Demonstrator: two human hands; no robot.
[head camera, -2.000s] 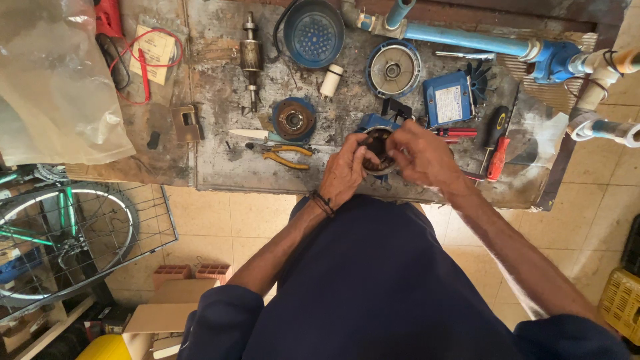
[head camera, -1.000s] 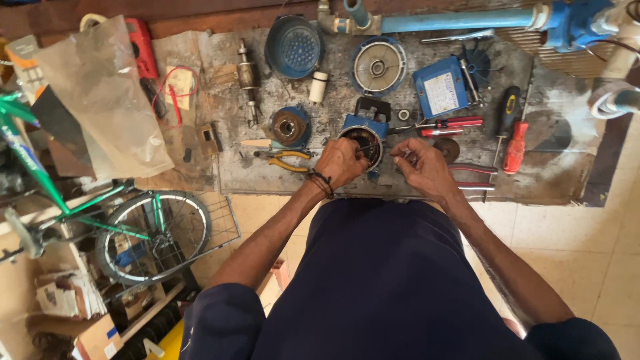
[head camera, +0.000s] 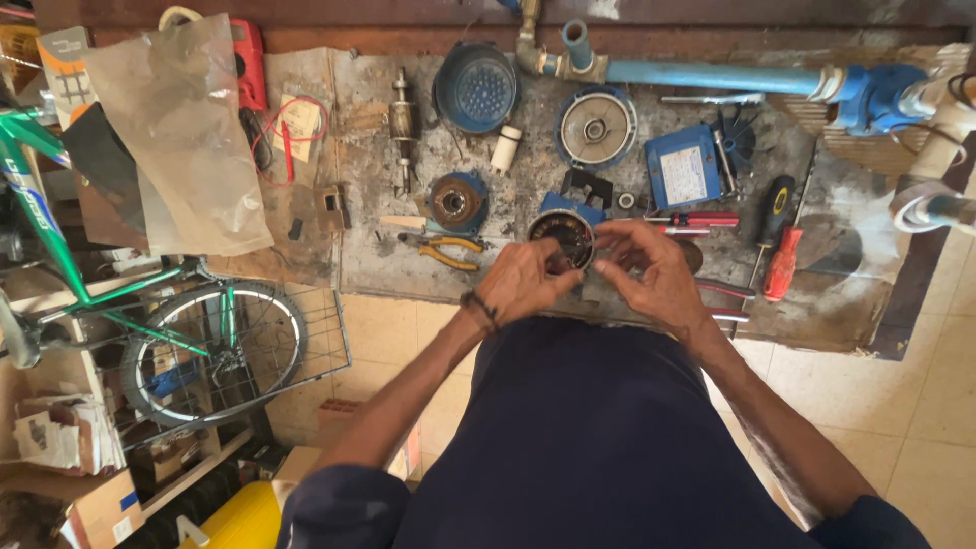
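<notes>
A blue electric motor housing (head camera: 564, 229) with its winding inside lies near the front edge of the workbench, its round opening toward me. My left hand (head camera: 526, 282) rests at the lower left of that opening, fingertips at or inside the rim; its exact grip is hidden. On the other side, my right hand (head camera: 648, 271) is close to the rim with thumb and fingers apart, nothing plain between them. Left of the housing sit a blue end shield with a bearing (head camera: 455, 203), yellow-handled pliers (head camera: 450, 252) and a white cylindrical capacitor (head camera: 505, 150).
Farther back lie a motor rotor (head camera: 402, 126), a blue perforated cover (head camera: 476, 88) and a round blue-rimmed part (head camera: 596, 128). At right are a blue box (head camera: 683, 166), a fan (head camera: 736, 139), a red screwdriver (head camera: 781, 265) and blue piping (head camera: 709, 75). A bicycle wheel (head camera: 213, 354) stands left.
Two seconds ago both hands were close together over the housing; now the right hand is apart from the left, at the rim's right side. The view has shifted left.
</notes>
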